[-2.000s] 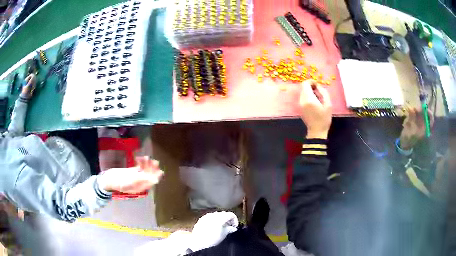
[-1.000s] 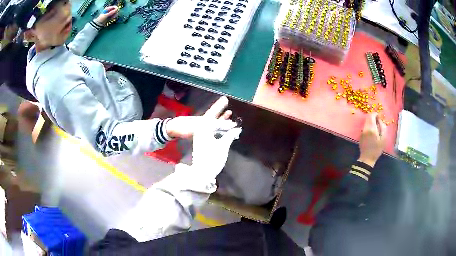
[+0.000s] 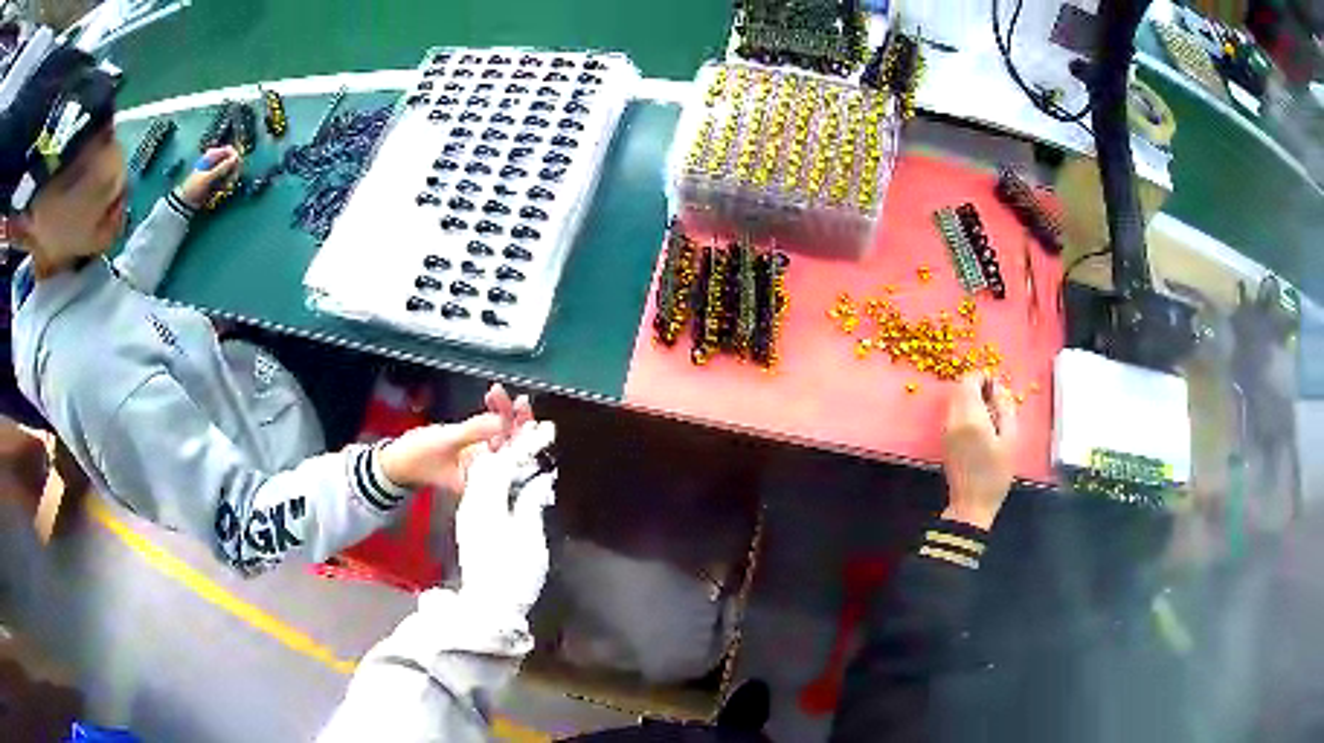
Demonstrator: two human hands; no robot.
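My left hand (image 3: 503, 523), in a white glove, reaches up from the lower left, in front of the green-matted bench's edge. Its fingers are closed around a small black unit (image 3: 545, 462), which is mostly hidden and blurred. The bare hand (image 3: 436, 453) of a person in a grey sweatshirt is right beside my fingertips and overlaps them. I cannot tell whether that hand also touches the unit. My right hand is not in view.
A white tray (image 3: 328, 279) of black parts lies on the green mat. On the pink mat (image 3: 828, 417) are a clear stacked tray (image 3: 784, 218), black strips and loose gold-yellow parts (image 3: 922, 337). Another person's hand (image 3: 980, 450) is there. An open carton (image 3: 733, 624) stands under the bench.
My gloved left hand has risen from low near my lap to the other person's hand, then shifted left in view with it. The camera view has also swung.
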